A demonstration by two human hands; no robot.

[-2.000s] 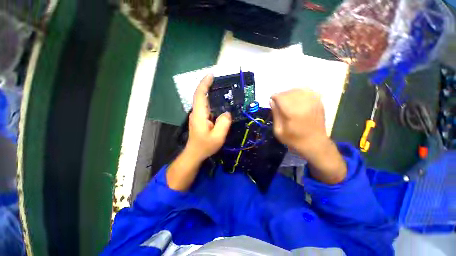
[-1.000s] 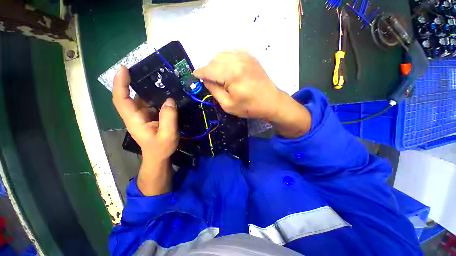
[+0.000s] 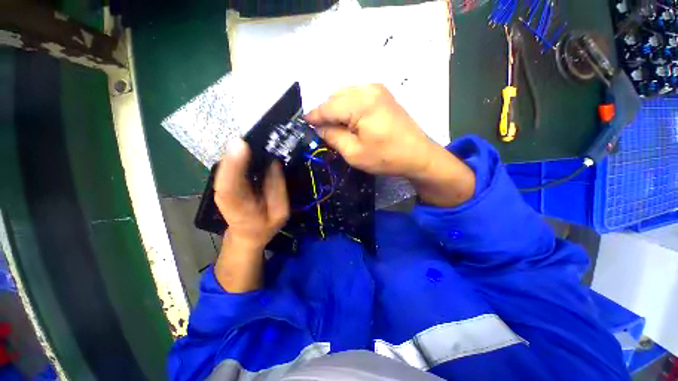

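My left hand (image 3: 251, 197) holds the small black module (image 3: 276, 123) tilted up on edge, its metal parts facing me. My right hand (image 3: 372, 130) has thumb and fingertips pinched at the module's right edge, beside the blue component (image 3: 314, 141); what the fingertips hold is too small to tell. The green board face is hidden by the tilt. Blue wires run from the module to the large black housing (image 3: 348, 201) at the table edge and lap. A yellow earth wire (image 3: 315, 195) crosses the housing.
A white sheet (image 3: 416, 59) and bubble wrap (image 3: 197, 123) lie under the work. To the right are a yellow-handled screwdriver (image 3: 508, 111), a slim dark tool (image 3: 531, 93), a soldering gun (image 3: 617, 123), blue wires (image 3: 524, 16) and a blue crate (image 3: 647, 164). A pale metal frame (image 3: 141, 164) stands left.
The camera view has shifted, bringing the screwdriver, soldering gun and crate more fully in. My left hand has tilted the module up, hiding the green board. My right fingertips stay near its edge.
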